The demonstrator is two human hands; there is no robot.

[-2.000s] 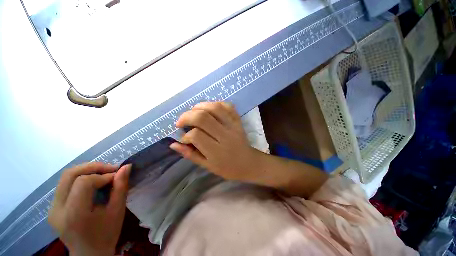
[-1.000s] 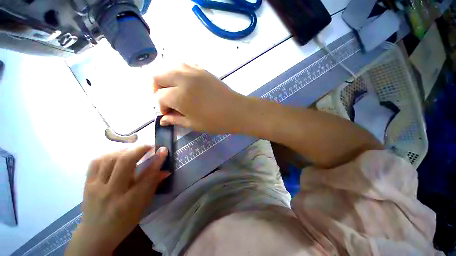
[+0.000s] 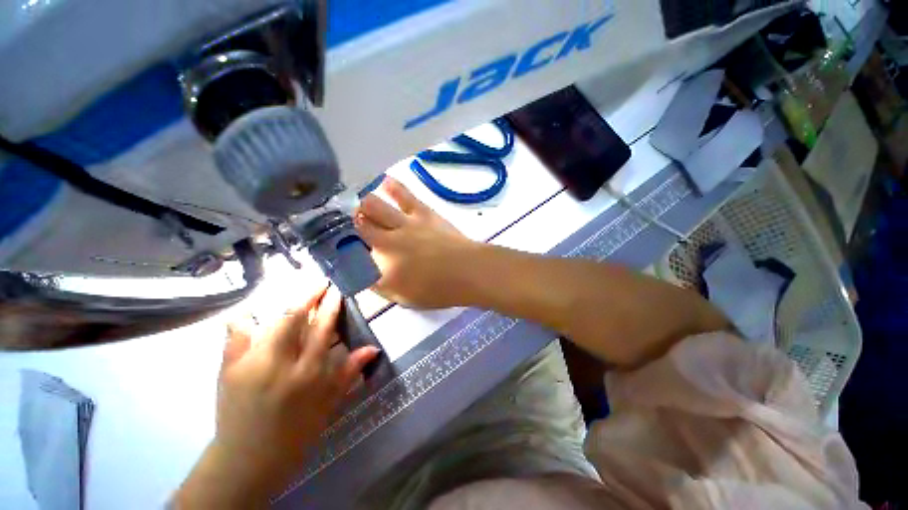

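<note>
A dark folded fabric piece lies on the white table and points up towards the sewing spot of the sewing machine. My left hand rests on the fabric's left side, with the thumb on the piece. My right hand is beside the machine's grey block, at the fabric's far end. Its fingertips are partly hidden by the machine head, so its hold cannot be made out. The needle and presser foot are not clearly visible.
Blue-handled scissors and a black phone with a white cable lie behind my right arm. Loose grey pieces are at the back right. A cream basket stands right. Grey panels lie far left.
The fabric has gone from above the table edge to the machine's sewing spot, with both hands moving forward along it. The machine head now fills the upper view.
</note>
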